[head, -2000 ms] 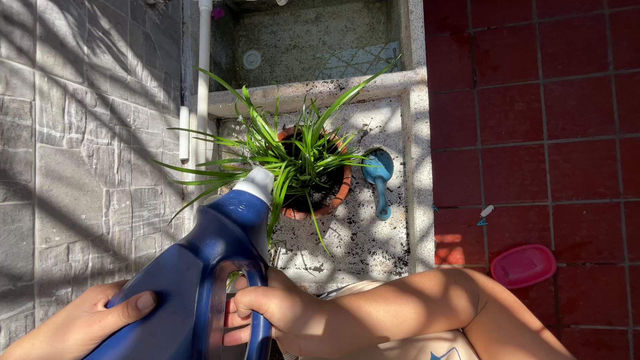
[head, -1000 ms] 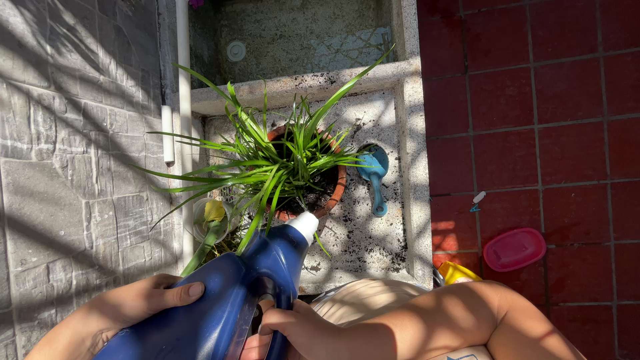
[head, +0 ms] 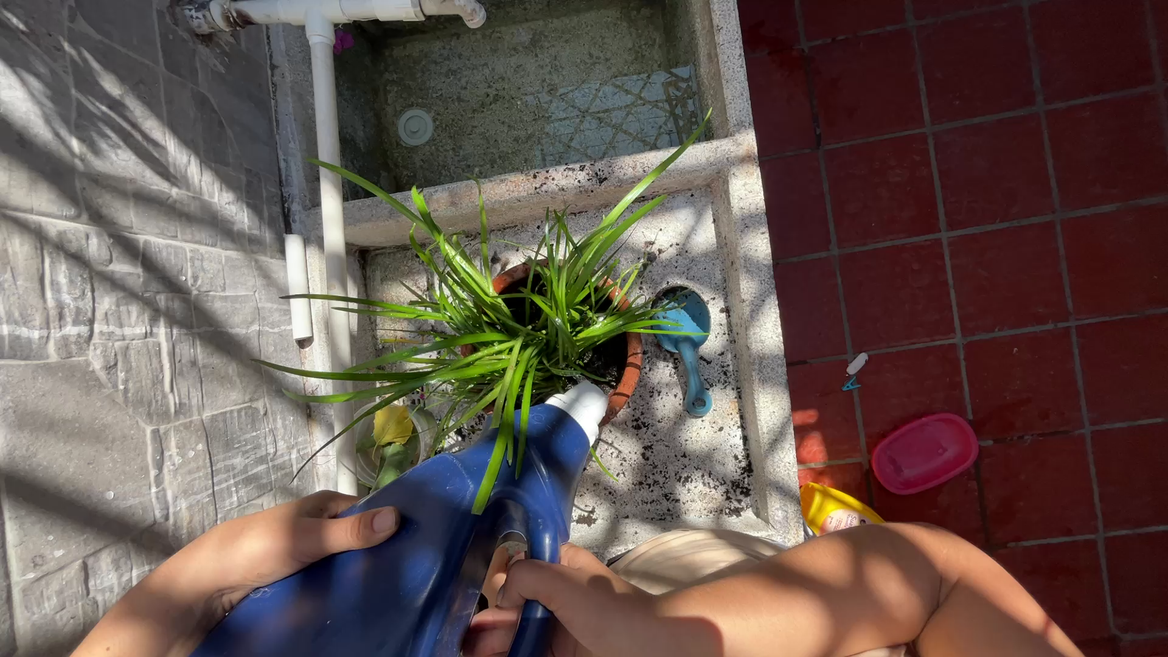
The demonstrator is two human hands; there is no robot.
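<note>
A large blue plastic jug [head: 392,547] with a white spout [head: 581,406] is tilted over the near rim of a terracotta pot [head: 630,374]. Around its handle my right hand [head: 566,593] is closed. My left hand [head: 310,538] rests against the jug's left side, thumb on top, the other fingers mostly hidden. Long green leaves of a potted plant [head: 557,319] spread from the pot, some lying across the jug's neck. Whether liquid leaves the spout cannot be seen. A blue plastic scoop [head: 684,333] lies right of the pot on the speckled stone basin floor [head: 652,465].
Behind stands a water-holding stone tank [head: 511,100]. White pipes [head: 328,182] run beside the stone wall [head: 119,347] at left. A clear container [head: 401,438] with a yellow leaf sits left of the pot. Right, on red tiles, are a pink tray [head: 924,453] and a yellow container [head: 830,509].
The jug, still in both hands, has moved closer to the pot, and its spout has come from the plant's left side to the pot's near right rim.
</note>
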